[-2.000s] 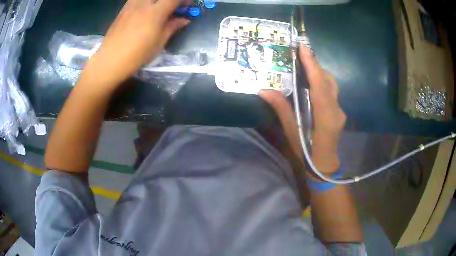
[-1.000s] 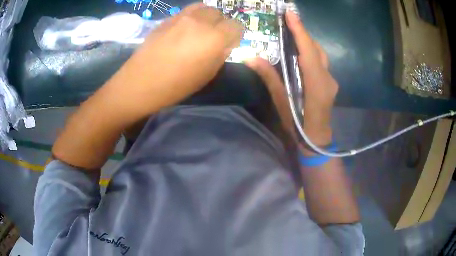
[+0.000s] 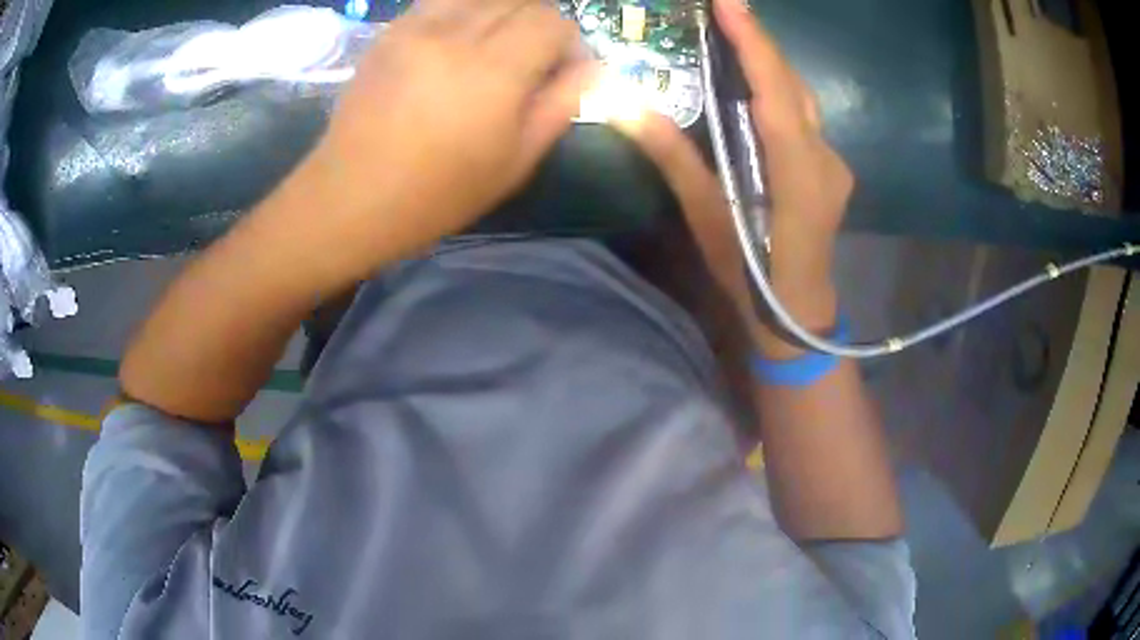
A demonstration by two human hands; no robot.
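Observation:
The white square socket housing [image 3: 685, 100] lies at the top edge, partly cut off, with a green circuit board [image 3: 669, 50] inside. My left hand [image 3: 456, 94] is over its left part; the fingertips are bent down and what they hold is hidden. My right hand [image 3: 796, 169] holds the dark pen-like soldering iron [image 3: 754, 175], its thumb at the housing's lower edge; the iron's tip is not visible. A thin grey tube [image 3: 800, 335] curves over the right wrist. A blue disc part [image 3: 358, 8] shows at the top edge.
A bagged white cord [image 3: 213, 56] lies left of my left hand on the dark green mat [image 3: 900, 138]. More clear bags [image 3: 25, 269] hang at the left edge. A cardboard tray [image 3: 1015, 75] with silvery scraps [image 3: 1063, 163] is at right, and a cardboard box [image 3: 1063, 438] below it.
My left hand has moved from the blue parts at the top over to the housing's left part. The housing and mat now sit higher in view. My right hand keeps the iron.

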